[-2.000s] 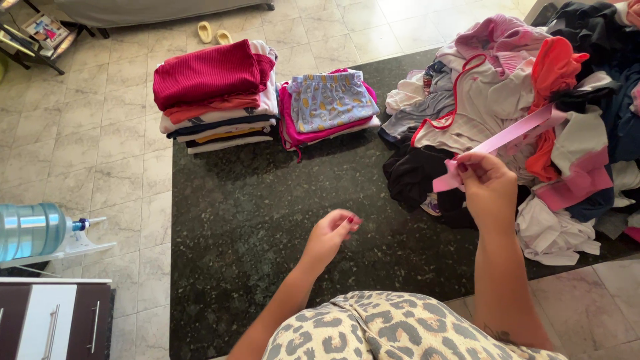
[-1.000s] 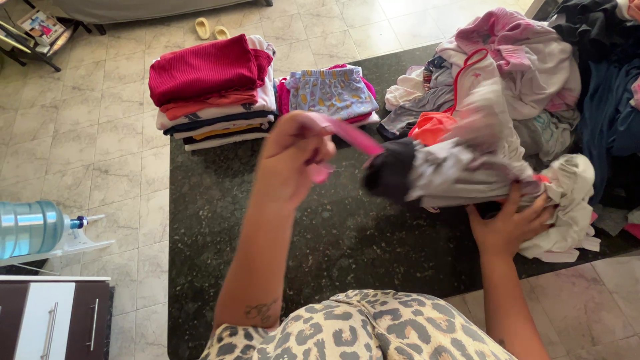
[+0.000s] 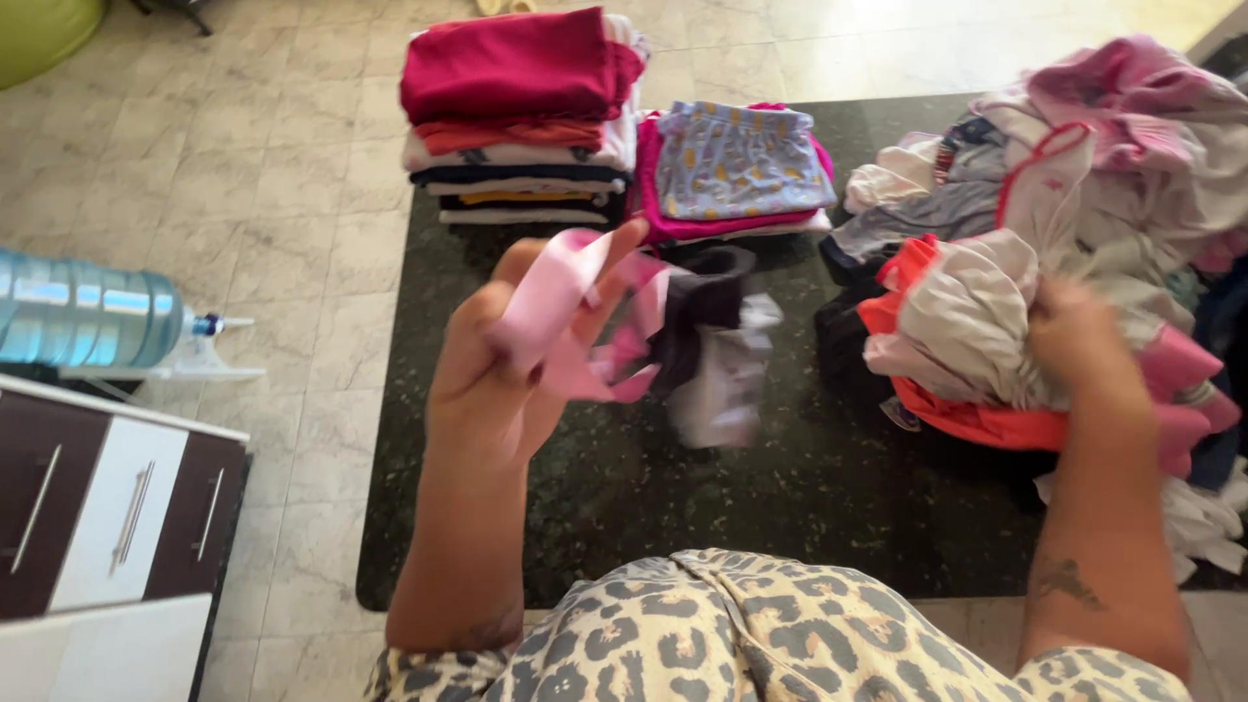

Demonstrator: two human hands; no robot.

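Note:
My left hand point(image 3: 507, 341) is raised over the dark speckled countertop point(image 3: 604, 507), holding a looped pink ribbon point(image 3: 556, 302). Right beside the ribbon is a blurred black and pale grey cloth item point(image 3: 717, 341); whether it hangs from the ribbon or lies on the counter, I cannot tell. My right hand point(image 3: 1082, 331), blurred, grips a cream cloth point(image 3: 975, 312) at the heap of loose clothes point(image 3: 1170, 195). Coral-red fabric point(image 3: 975, 414) lies under that cloth. Folded clothes with a crimson garment point(image 3: 517, 68) on top stand at the counter's far side, next to folded blue patterned shorts point(image 3: 746, 161).
Left of the counter, a blue water jug point(image 3: 88, 307) lies on its side on a white stand above the tiled floor point(image 3: 302, 292). A cabinet point(image 3: 107, 497) with metal handles is below it. A green rounded object point(image 3: 44, 39) shows at the upper left corner.
The pink ribbon was in my right hand two seconds ago; it is now in my left. My right hand has moved up from the heap's lower edge. The view has shifted somewhat.

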